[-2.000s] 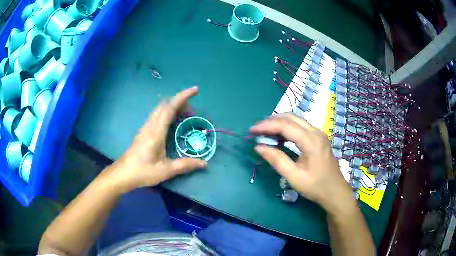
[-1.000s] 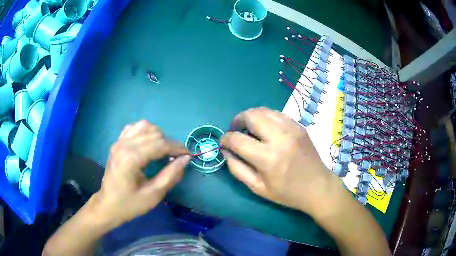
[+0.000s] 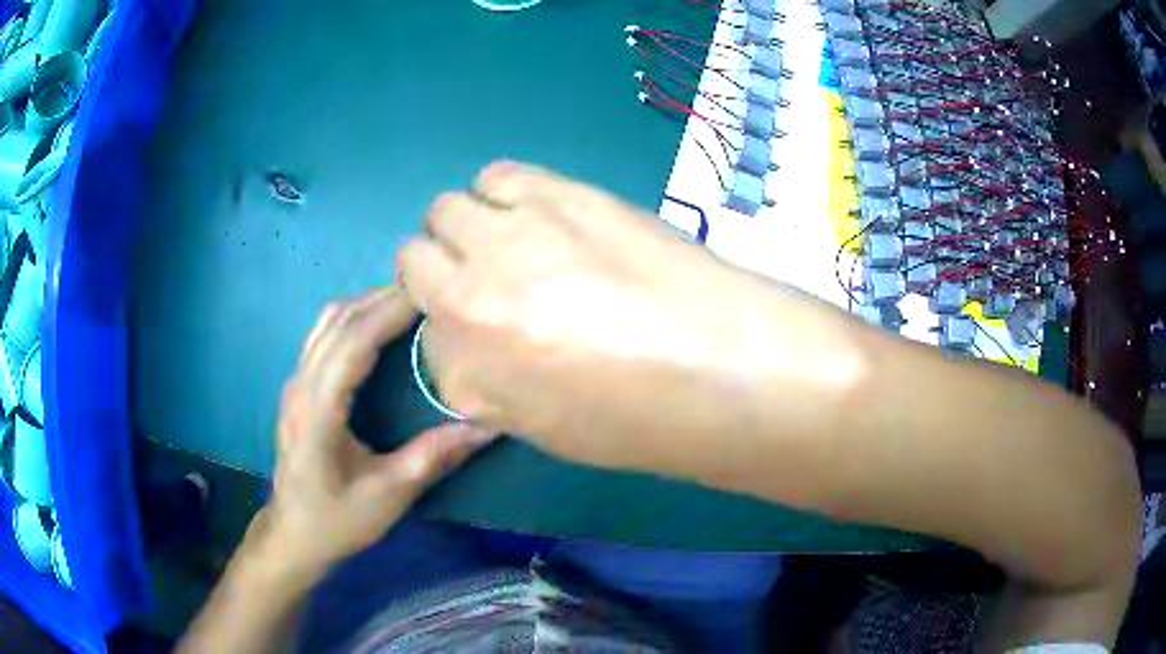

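A teal fan housing (image 3: 431, 381) stands on the mat in front of me. Only a curved part of its pale left rim shows; my right hand covers the rest. My left hand (image 3: 345, 409) curves around its left side, thumb at the near rim and fingers at the far-left rim, with a gap between palm and rim. My right hand (image 3: 537, 313) is over the housing with its back to the camera and its fingers curled down. Its fingertips, the housing's inside and any motor or leads there are hidden.
Blue bin (image 3: 96, 294) with teal housings is at left. Rows of grey motors (image 3: 895, 192) with red-black leads lie at right on a white and yellow sheet (image 3: 799, 236). A small scrap (image 3: 284, 188) lies on the green mat (image 3: 422, 90). Another housing (image 3: 508, 4) is cut off at the top edge.
The view has shifted. My right hand has moved over the housing and now covers it. My left hand has let go of the red lead and moved to the housing's left side.
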